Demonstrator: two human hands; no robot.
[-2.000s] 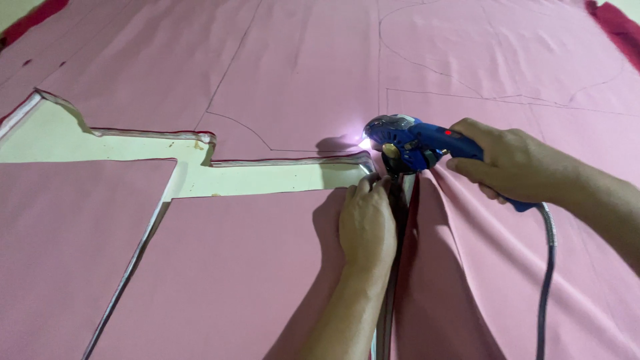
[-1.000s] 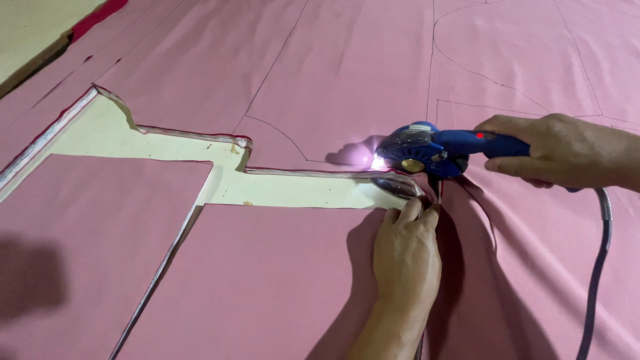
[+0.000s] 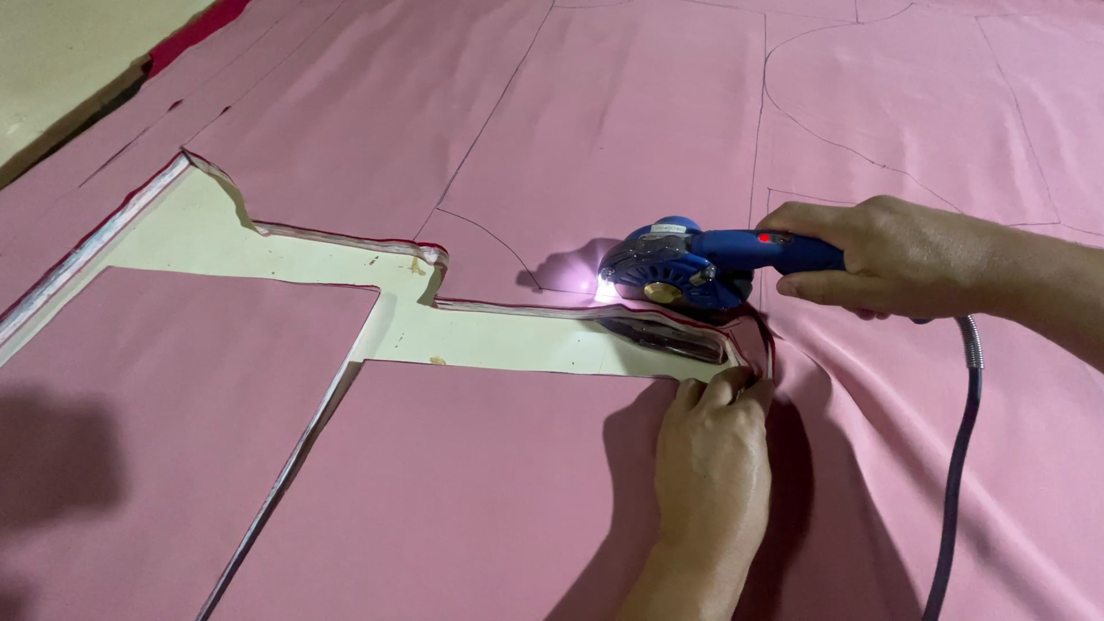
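My right hand point(image 3: 888, 259) grips the handle of a blue electric rotary fabric cutter point(image 3: 681, 263), whose lamp lights the cloth at its front. The cutter stands in a layered stack of pink fabric point(image 3: 655, 121), its dark base plate point(image 3: 664, 338) partly under the layers. Just below it, the fingers of my left hand point(image 3: 716, 448) pinch the edge of a narrow fabric strip behind the cutter. The blade's edge is hidden.
A pale tabletop point(image 3: 509, 336) shows in the stepped gap between the cut stacks. Dark pattern lines point(image 3: 763, 112) cross the fabric. The cutter's black power cable point(image 3: 959, 483) hangs at the right. A cut pink stack point(image 3: 483, 466) lies nearer me.
The cutter has moved left along the drawn line, with the opening in the layers longer behind it. My left hand stays close below. The view has shifted.
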